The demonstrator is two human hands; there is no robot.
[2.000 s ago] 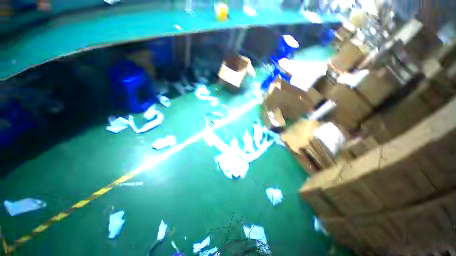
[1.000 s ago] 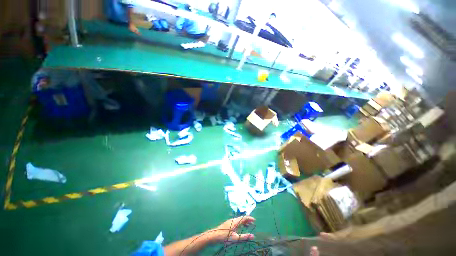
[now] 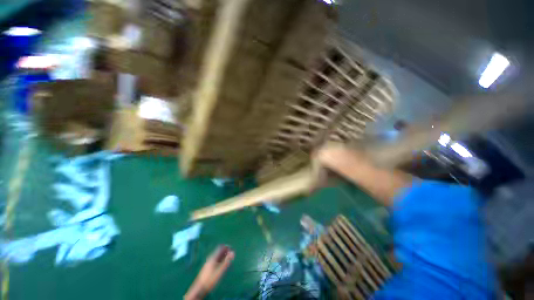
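A long, thin, pale brown cardboard sheet (image 3: 252, 199) shows edge-on, slanting from the centre up to the right, blurred. My right hand (image 3: 332, 158), with a blue sleeve, is closed on the sheet near its middle. My left hand (image 3: 219, 262) is low in the frame, off the sheet, small and blurred; it holds nothing that I can see, and its fingers are too blurred to tell apart. The sheet's upper right end is smeared by motion.
A large stack of brown cartons (image 3: 234, 88) stands behind the sheet. Tall stacked pallets (image 3: 334, 99) are beyond it. A wooden pallet (image 3: 351, 258) lies on the green floor at lower right. White-blue scraps (image 3: 88, 234) lie at left. Open cartons (image 3: 76, 108) stand at upper left.
The view has swung right, from the long green bench to the carton stack and pallets. My right hand now grips the cardboard sheet. My left hand has moved lower in the frame.
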